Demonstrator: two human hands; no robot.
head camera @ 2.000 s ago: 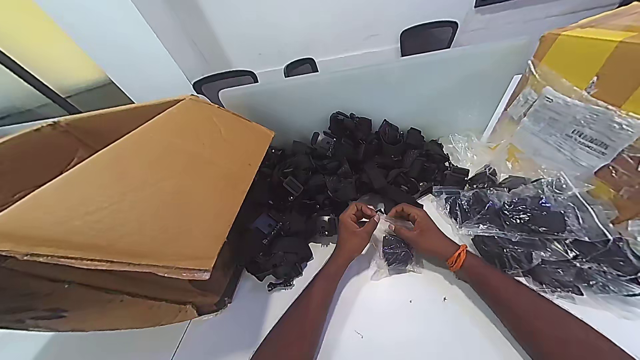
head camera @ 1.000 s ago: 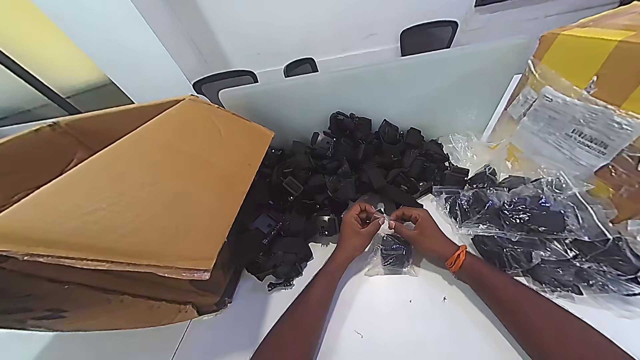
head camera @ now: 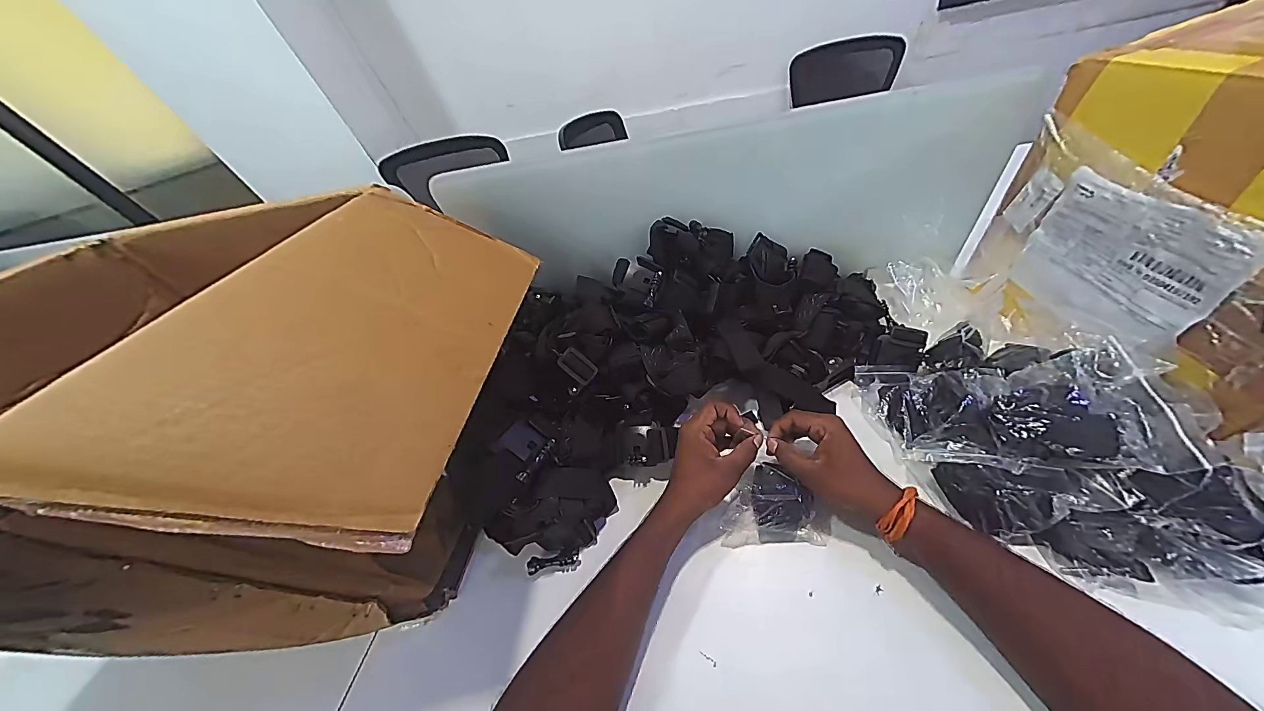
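My left hand (head camera: 713, 456) and my right hand (head camera: 829, 464) meet at the middle of the view, fingertips pinching the top of a small clear plastic bag (head camera: 736, 523). A dark item (head camera: 780, 502) lies inside the bag, which rests on the white table. An orange thread band (head camera: 897, 514) circles my right wrist. Just behind my hands spreads a large heap of black straps (head camera: 691, 336) with buckles and plastic mounts. What exactly is between my fingertips is too small to tell.
An open cardboard box (head camera: 267, 375) stands at the left. Clear bags of dark items (head camera: 1047, 434) are piled at the right, before a taped carton (head camera: 1136, 99) with a labelled plastic sleeve. A glass partition (head camera: 770, 178) and chairs (head camera: 847, 71) are behind.
My fingertips have shifted slightly along the top of the bag. The bag, its dark item and the heap stay in about the same place.
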